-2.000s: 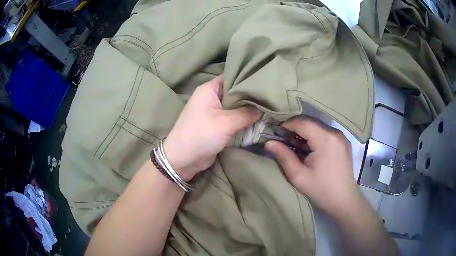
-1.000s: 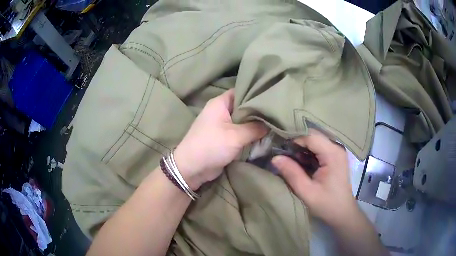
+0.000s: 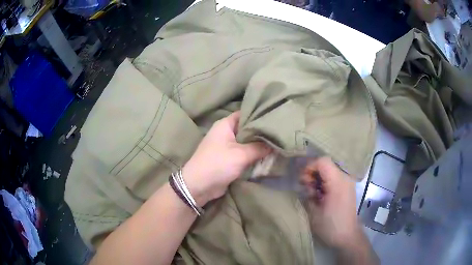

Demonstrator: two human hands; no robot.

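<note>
A large khaki garment (image 3: 217,67) with double rows of dark topstitching lies heaped in front of me. My left hand (image 3: 222,160) pinches a folded edge of it near the middle. A small pale piece (image 3: 264,164) shows in the fold beside my left fingertips. My right hand (image 3: 328,194) is just to the right, blurred, closed around dark thread snips (image 3: 310,181). The snips' blades are too blurred to make out; a dark smear reaches toward the fold.
The sewing machine head (image 3: 445,181) is at the right, above the needle plate (image 3: 378,195). Another khaki cloth heap (image 3: 414,93) lies on the white table (image 3: 357,44). A blue bin (image 3: 41,96) and white scraps (image 3: 23,215) are on the left.
The garment and machine sit slightly lower in view, and more table shows at the top. My right hand has moved a little down with the snips and blurred. My left hand keeps its pinch.
</note>
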